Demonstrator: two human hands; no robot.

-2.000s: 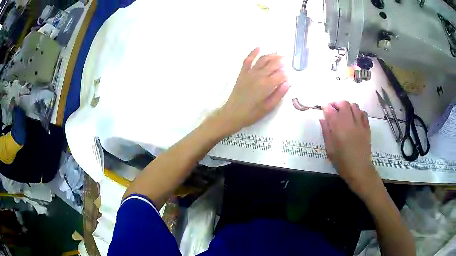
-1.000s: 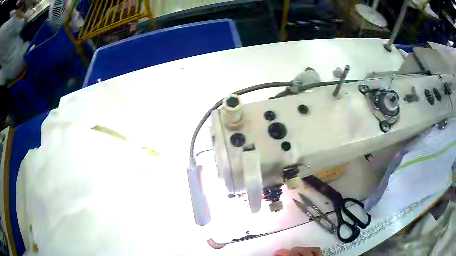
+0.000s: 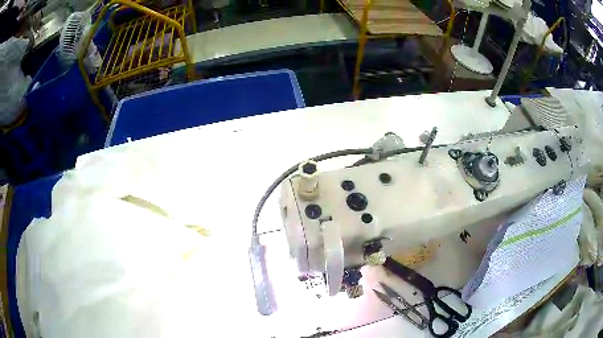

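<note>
No hand is in view. The pale grey-white sewing machine (image 3: 423, 191) stretches from the middle to the right of the view. Its presser foot and needle area is brightly lit and washed out. A grey-blue lamp bar (image 3: 263, 280) hangs on a dark flexible cord left of the machine head. Black-handled shears (image 3: 433, 297) lie on the bed right of the needle area, with silver thread snips (image 3: 402, 305) beside them. White cloth (image 3: 99, 264), overexposed, spreads over the left of the table, with yellowish patches on it.
A white and pale blue cloth with a green stripe (image 3: 529, 244) lies at the right, in front of the machine. A blue panel (image 3: 208, 105) stands behind the table. Yellow-framed racks (image 3: 139, 53) and a white fan (image 3: 71, 33) are farther back. A thread stand pole (image 3: 508, 59) rises at the back right.
The view has tilted up and turned from the hands to the machine and the room behind. Both hands, seen two seconds ago, have left the picture; fingers still showed at the bottom one second ago.
</note>
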